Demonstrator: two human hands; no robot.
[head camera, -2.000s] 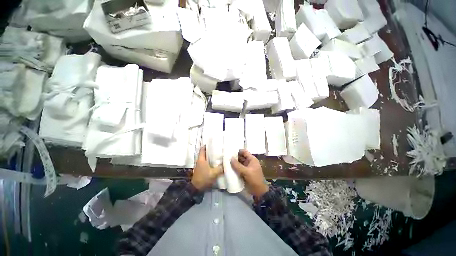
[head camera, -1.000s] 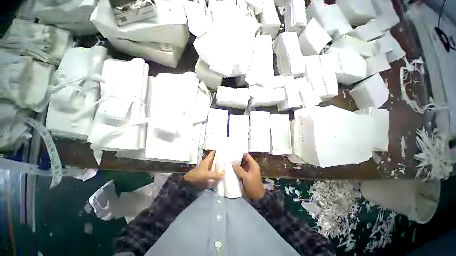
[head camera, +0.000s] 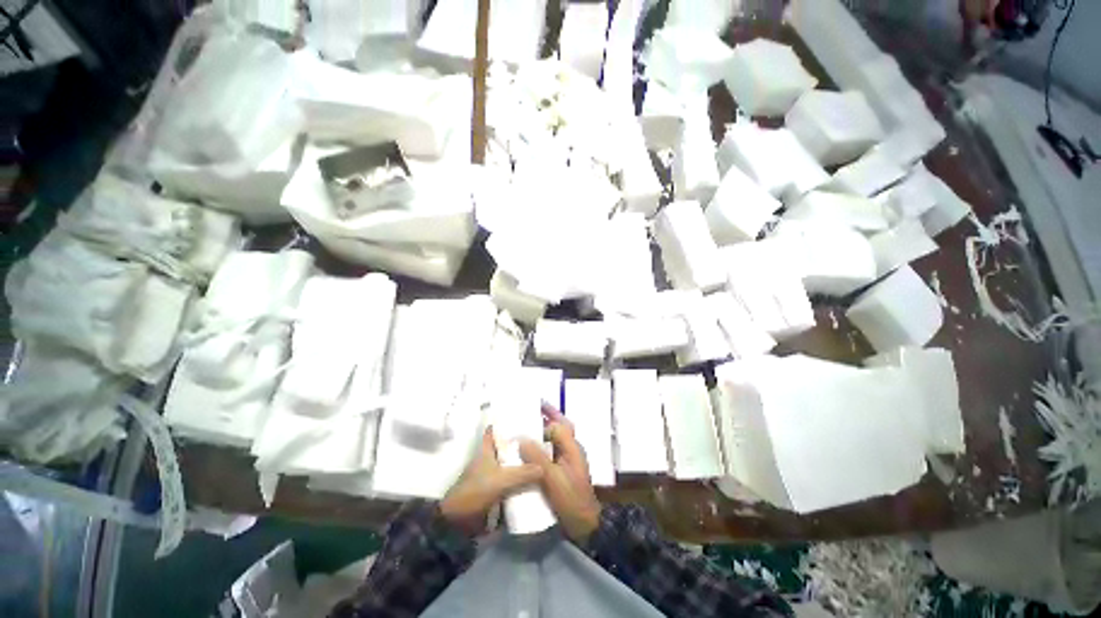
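Note:
My left hand (head camera: 485, 481) and my right hand (head camera: 565, 478) are close together at the table's front edge. Both grip a small white cut-piece block (head camera: 526, 509), one hand on each side, its near end sticking out towards me. My fingers cover its middle. Small white blocks stand in a row just right of my hands, such as this one (head camera: 640, 423). To the left lie a large white panel stack (head camera: 417, 398) and a tied bundle (head camera: 326, 374). A big panel stack (head camera: 839, 429) lies at the right front.
A small open box (head camera: 368, 187) sits on a tall stack behind. A wooden stick (head camera: 481, 79) lies at the back. Small block stacks (head camera: 893, 308) crowd the right side. A tape measure (head camera: 163, 465) hangs at the left front. Scraps (head camera: 851, 579) litter the floor.
My view has tilted up, so the table's far part shows. My hands have moved closer together around the block, my right hand now partly over it.

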